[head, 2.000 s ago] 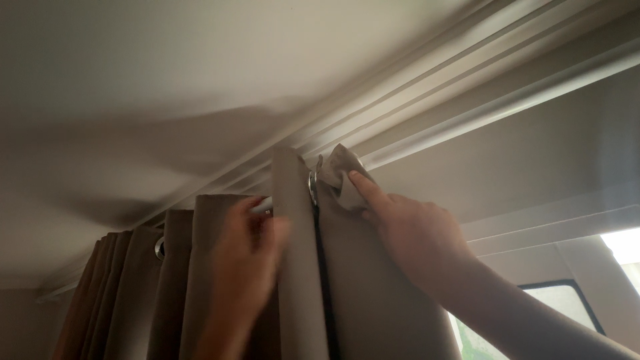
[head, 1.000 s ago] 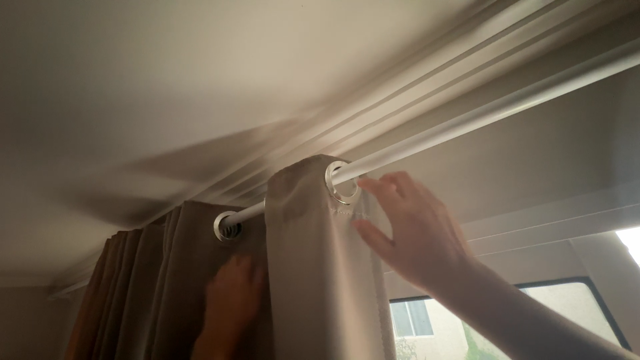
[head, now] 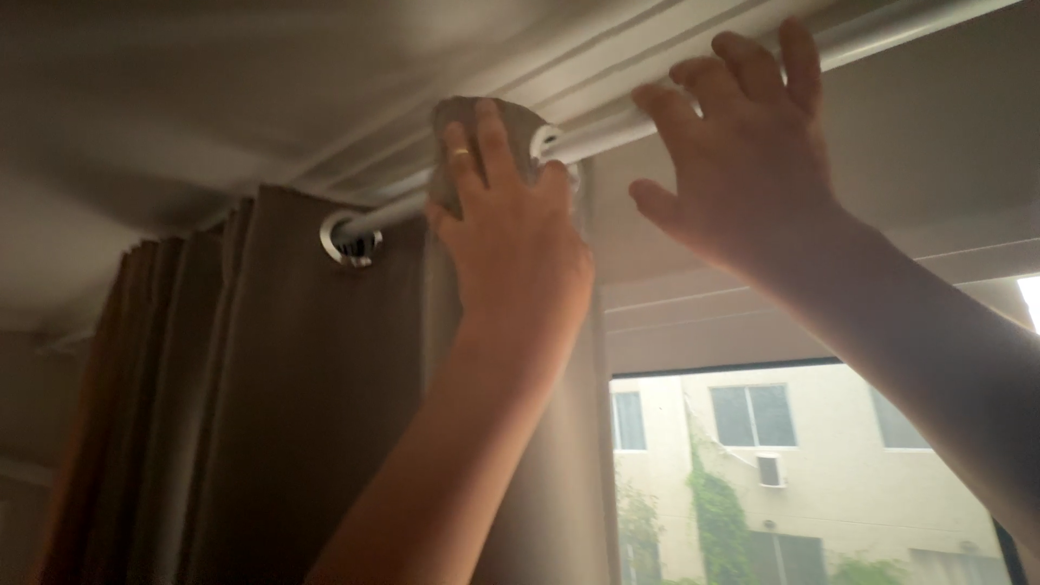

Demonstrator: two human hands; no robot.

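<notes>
A grey-brown grommet curtain (head: 301, 366) hangs in folds from a white curtain rod (head: 605, 134). The rod passes through a metal grommet (head: 351, 239) at the left and another grommet (head: 546, 145) in the curtain's end fold. My left hand (head: 512, 219), with a ring on one finger, lies over the top of that end fold just left of its grommet, fingers spread against the cloth. My right hand (head: 743, 142) is raised at the rod, to the right of the curtain, its fingers apart and holding nothing; whether it touches the rod is unclear.
The ceiling (head: 162, 81) and a grooved ceiling track (head: 617, 57) run close above the rod. Below right is a window (head: 731, 471) with a building and greenery outside. A plain wall panel (head: 934, 162) lies behind my right hand.
My left hand has moved up and right, from below the left grommet onto the top of the end fold. My right hand has left the end grommet and moved right along the rod.
</notes>
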